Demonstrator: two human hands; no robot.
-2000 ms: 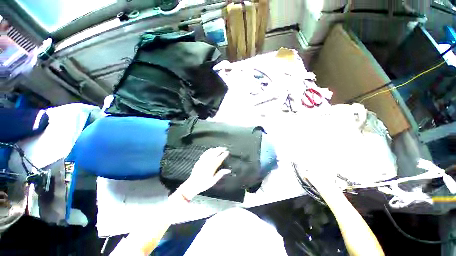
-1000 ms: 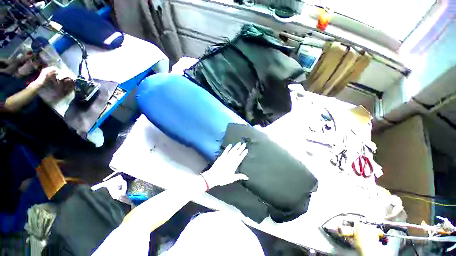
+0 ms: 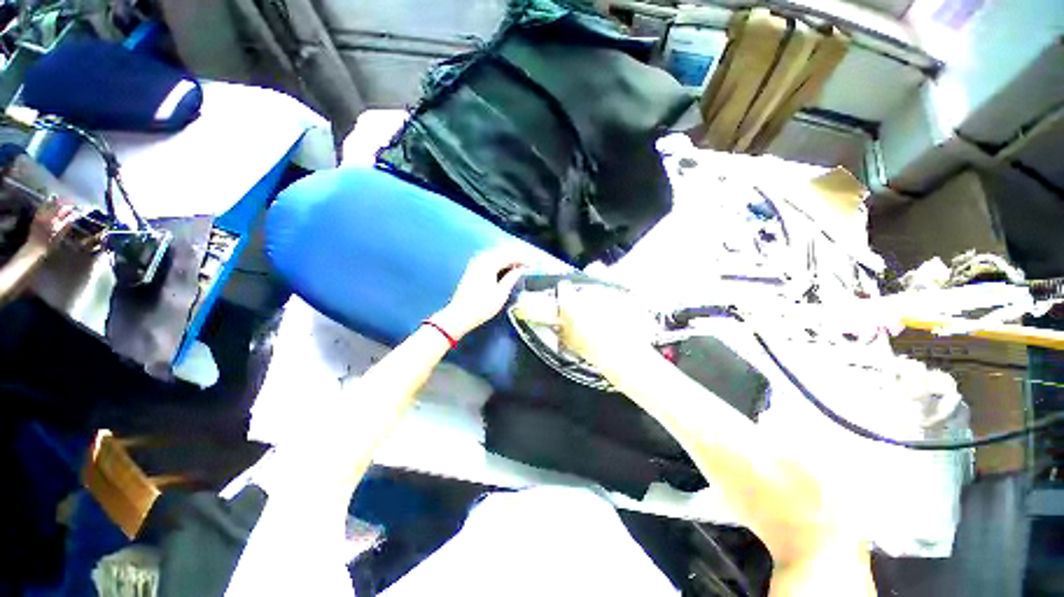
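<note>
A dark garment piece (image 3: 595,437) lies over the right part of the long blue pad (image 3: 373,239) and hangs down its front. My right hand (image 3: 580,329) is shut on the steam iron (image 3: 539,332), which sits on the cloth near its left edge. My left hand (image 3: 476,299) is at the cloth's upper left edge, just left of the iron, with its fingertips close together. Whether they pinch the cloth cannot be told. The iron and my right forearm hide part of the garment piece.
A black garment pile (image 3: 543,134) lies behind the pad. A black cord (image 3: 840,422) and a pale hose (image 3: 933,306) run right from the iron. At left, another person's hand (image 3: 53,224) is at a neighbouring table (image 3: 216,146). Wooden slats (image 3: 770,79) stand behind.
My right hand has brought the iron from the table's right end left onto the cloth. My left hand has moved from lying flat on the cloth to its upper left edge. The view has shifted.
</note>
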